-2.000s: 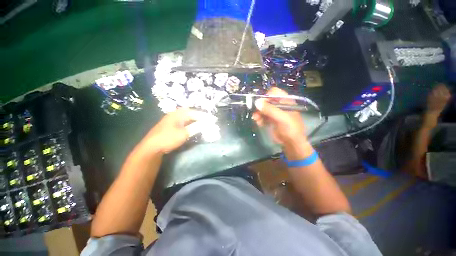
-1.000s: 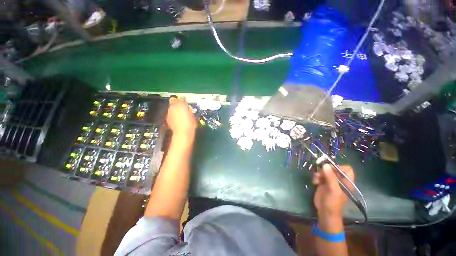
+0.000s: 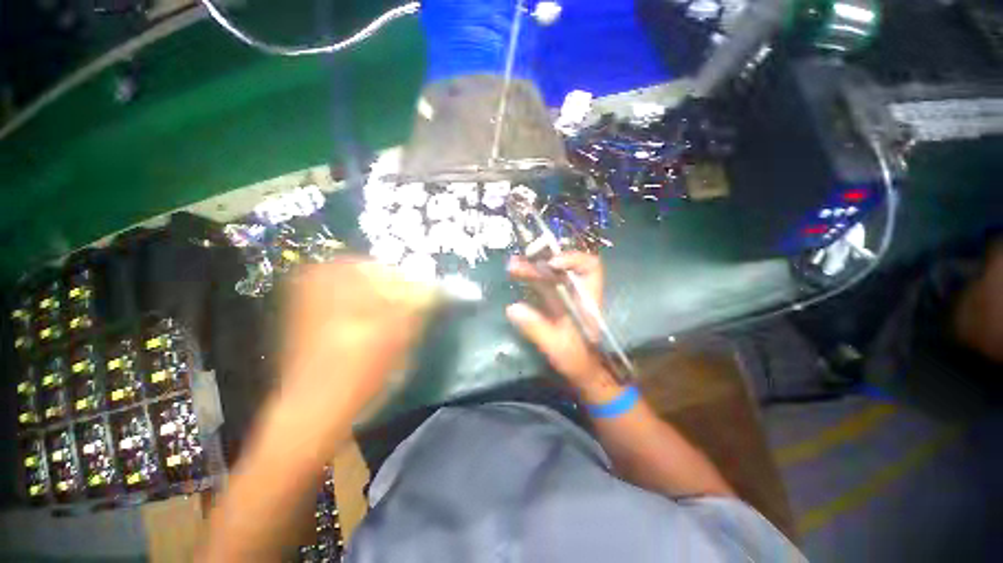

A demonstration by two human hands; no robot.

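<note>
White plastic housings (image 3: pixel 440 220) lie in a bright pile at the centre. My left hand (image 3: pixel 357 313) is blurred at the pile's lower left edge; its fingertips merge with the glare, and I cannot tell whether it holds anything. My right hand (image 3: pixel 561 308) holds the soldering iron (image 3: pixel 586 308), its tip end pointing up and left toward the pile. Lead wires (image 3: pixel 638 165) are heaped right of the pile. Finished assemblies (image 3: pixel 288 236) with white parts, wires and boards lie left of the pile.
A grey duct hood (image 3: pixel 484 121) with a blue sleeve stands behind the pile. A black parts tray (image 3: pixel 105 407) holds boards at left. The soldering station (image 3: pixel 841 220) is at right, with a looping cable. Another person's arm (image 3: pixel 982 313) shows at the right edge.
My left hand has come back from the finished assemblies near the tray to the white pile. My right hand still holds the iron, now nearer the pile. The camera view has turned right.
</note>
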